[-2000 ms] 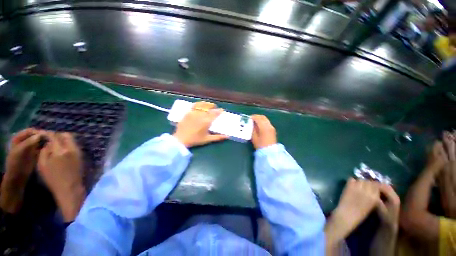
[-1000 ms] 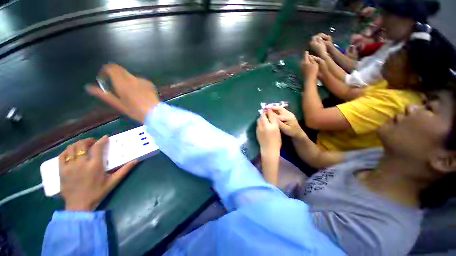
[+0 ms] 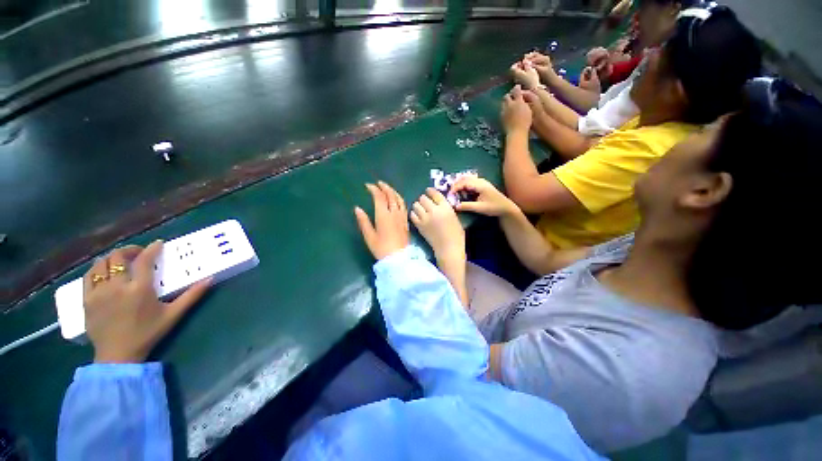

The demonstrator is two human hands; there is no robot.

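Observation:
A white power strip [image 3: 200, 261] lies at a slant on the green bench, with several small dark slots near its right end and a white cord at its left end. My left hand [image 3: 131, 302], with rings on a finger, lies over the strip's left half, fingers on top and thumb along the near side. My right hand [image 3: 386, 221] is over the bench at centre, fingers apart and nothing visible in it. It is just left of the neighbour's hands [image 3: 442, 216] and a pile of small white-silver pieces [image 3: 440, 176].
A dark conveyor belt [image 3: 270, 99] runs behind the bench, with one small white-silver unit [image 3: 163, 149] on it. A reddish-brown edge strip [image 3: 225, 180] divides them. A green post [image 3: 443, 54] stands at the belt. Several seated people line the right side. Small metallic pieces [image 3: 478, 135] lie further along.
The view has turned right. My right hand has left the strip, passed over the belt's edge, and moved right to beside the neighbour's hands. My left hand has stayed on the strip.

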